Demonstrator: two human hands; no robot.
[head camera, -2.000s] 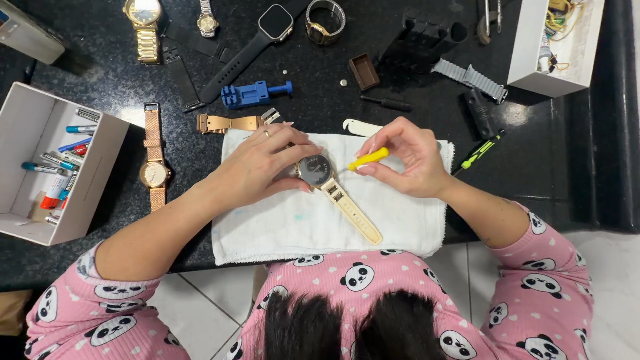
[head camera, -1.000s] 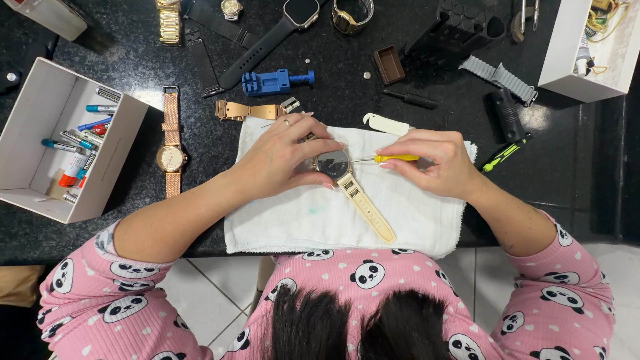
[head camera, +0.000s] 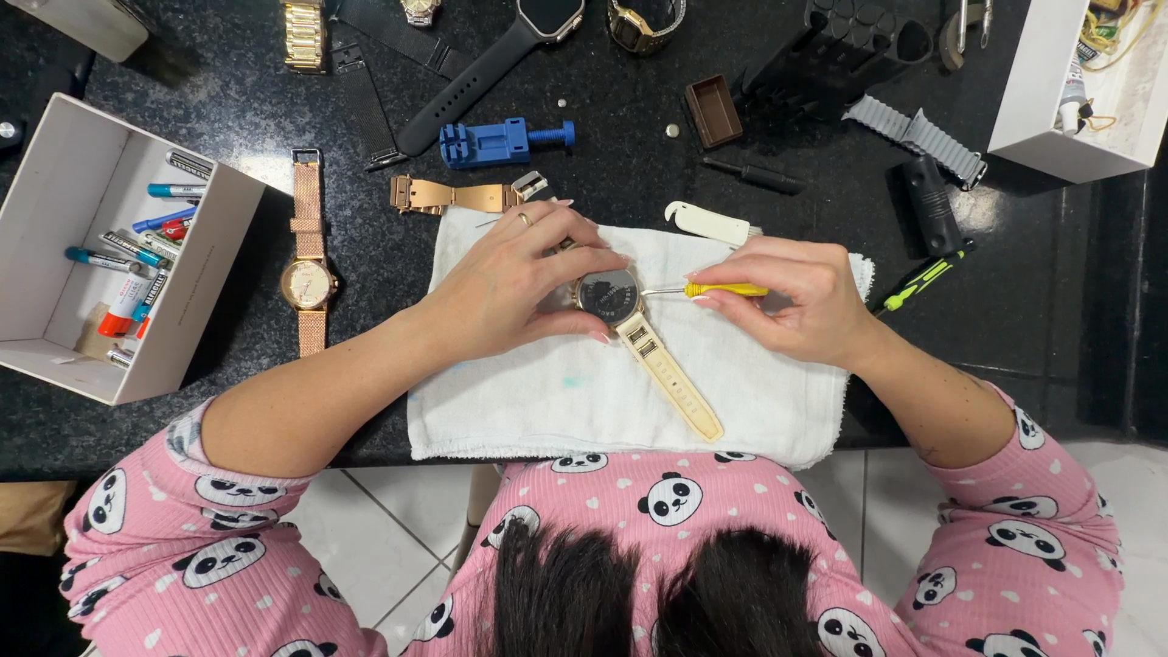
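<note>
A wristwatch (head camera: 609, 297) with a cream strap lies on a white cloth (head camera: 511, 401), its case back facing up. My left hand (head camera: 525, 278) grips the case from the left, thumb below and fingers above, hiding part of the upper strap. The lower strap stretches down to the right across the cloth. Between the fingertips of my right hand (head camera: 789, 297) is a small yellow-handled screwdriver (head camera: 725, 289). Its thin metal shaft points left, and the tip is at the right edge of the case. A white-handled brush (head camera: 712, 223) rests at the cloth's upper edge.
Beyond the cloth are a blue watch-link remover (head camera: 493, 143), a rose-gold bracelet (head camera: 452, 195), a black smartwatch (head camera: 493, 68) and a brown box (head camera: 714, 111). A mesh-strap watch (head camera: 308, 283) and a box of markers (head camera: 119, 219) lie left. A black-and-green tool (head camera: 923, 279) lies right.
The yellow screwdriver has come down from a tilted hold to nearly level, its tip now at the case edge. My left hand keeps its grip on the watch. The view has shifted slightly.
</note>
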